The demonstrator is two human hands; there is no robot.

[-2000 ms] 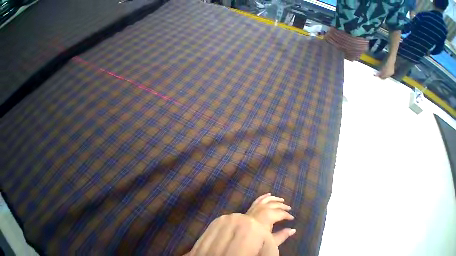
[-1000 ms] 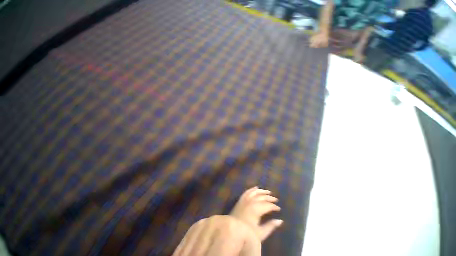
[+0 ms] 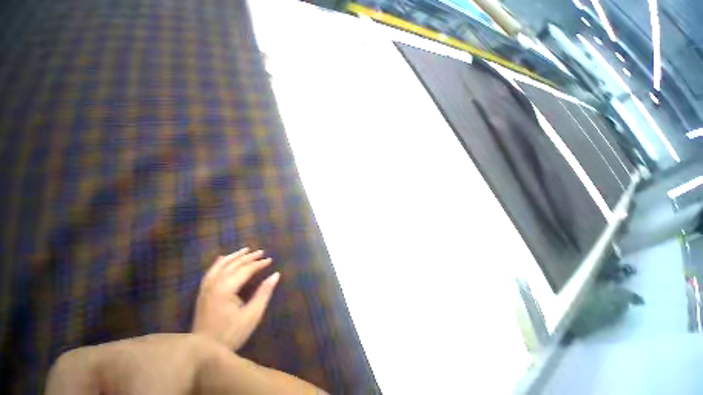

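The checked brown and blue-purple cloth (image 3: 166, 146) covers the left of the view and ends in a straight edge against the white table (image 3: 385, 185). My left hand (image 3: 235, 297), bare and palm down, is over the cloth near that edge, fingers slightly spread and thumb on the right. It holds nothing that I can see. Bare skin nearer the camera, cut off by the bottom edge, overlaps its wrist. This may be my right hand or forearm (image 3: 131, 366); no fingers of it show. The picture is blurred.
Flat dark brown cloth pieces (image 3: 509, 154) lie farther along the table. A yellow strip (image 3: 432, 35) runs along the far side. A small pale object (image 3: 530, 312) is at the near edge. Beyond it are the floor and a dark greenish heap (image 3: 605, 308).
The view has swung right along the table. The cloth and my hand now appear farther left, and the person at the far edge is out of view. My left hand stays on the cloth.
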